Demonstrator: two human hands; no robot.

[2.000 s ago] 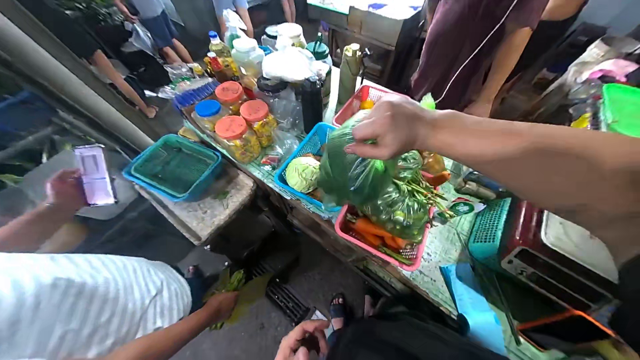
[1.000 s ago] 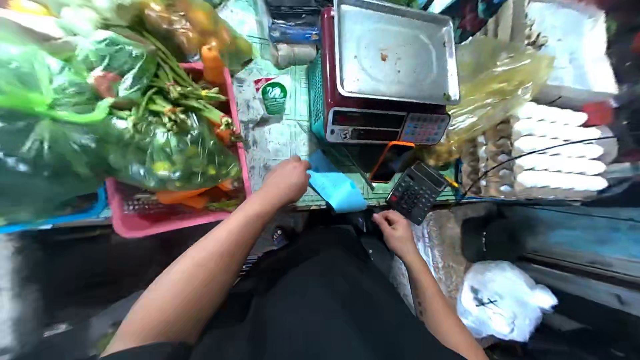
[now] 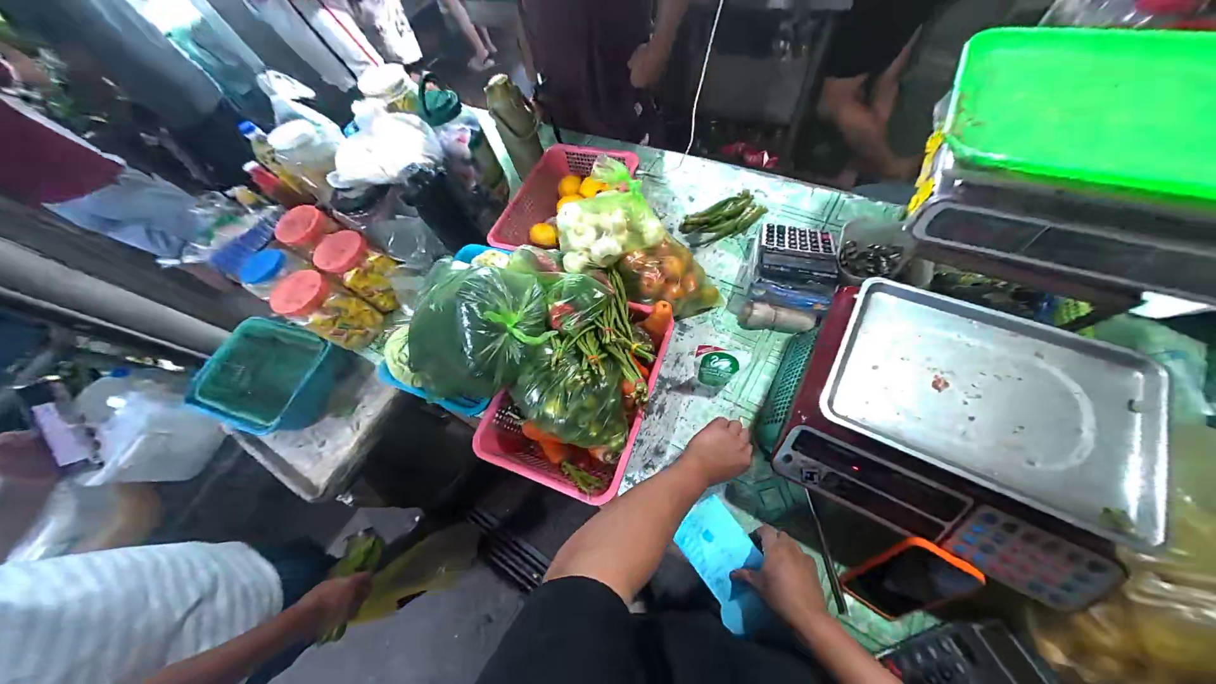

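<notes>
My left hand [image 3: 719, 450] rests on the green patterned table beside the digital scale, its fingers curled downward; what is under them is hidden. My right hand [image 3: 787, 575] lies at the table's near edge with a small dark object, maybe a pen, between its fingers, over a light-blue sheet of paper [image 3: 714, 551]. The red digital scale [image 3: 879, 480] with its steel pan [image 3: 997, 408] stands to the right. Near its keypad lies a phone in an orange case [image 3: 912, 578]. A pink basket [image 3: 489, 446] holds carrots and bagged vegetables left of my hands.
Behind stand another pink basket [image 3: 513, 214] with oranges, and jars with orange lids [image 3: 301, 292]. A dark calculator [image 3: 959, 655] sits at the bottom right. At the lower left, a person in a striped shirt [image 3: 142, 608] holds green leaves [image 3: 356, 560]. A teal basket [image 3: 266, 375] is at the left.
The view has swung back left. My right hand has moved from beside the calculator onto the blue paper, with a small dark object in it.
</notes>
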